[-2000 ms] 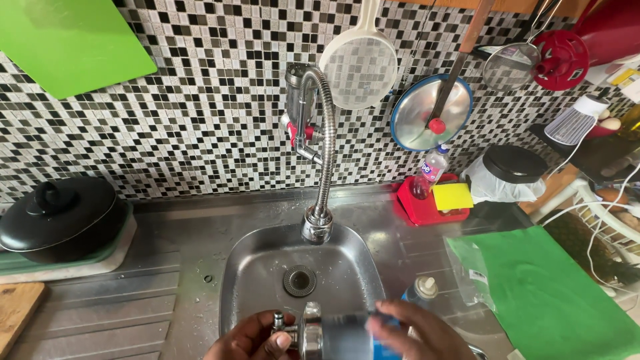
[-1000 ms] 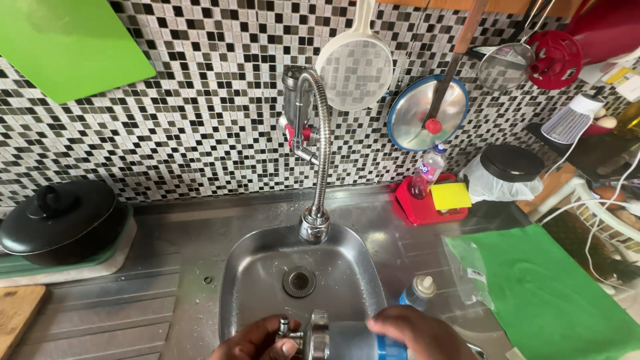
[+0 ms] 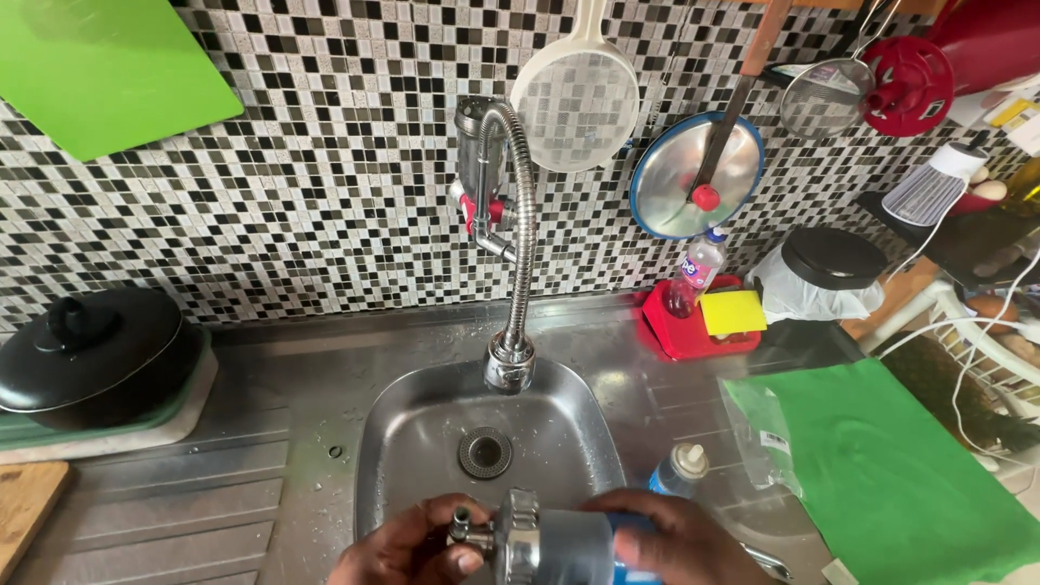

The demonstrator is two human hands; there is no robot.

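Over the near edge of the steel sink [image 3: 374,431], both my hands hold a clear cylindrical canister [image 3: 575,546] with a chrome collar and a blue part, lying sideways. My left hand [image 3: 414,540] pinches the small metal fitting [image 3: 463,524] at its left end. My right hand [image 3: 678,536] is wrapped around the blue end, hiding much of it. Behind them, a flexible chrome faucet [image 3: 524,211] hangs down over the basin, its spout above and behind the drain [image 3: 485,452]. A small dark ring [image 3: 335,452] lies on the steel left of the basin.
A bottle with a white nozzle [image 3: 682,467] stands close beyond my right hand. Farther back is a red caddy [image 3: 699,345] with a bottle and yellow sponge. A green cloth [image 3: 886,455] lies right; a black lidded pot [image 3: 97,357] and wooden board [image 3: 28,504] are left.
My right hand has shifted on the canister's blue end, around which it stays. My left hand keeps its place at the metal fitting.
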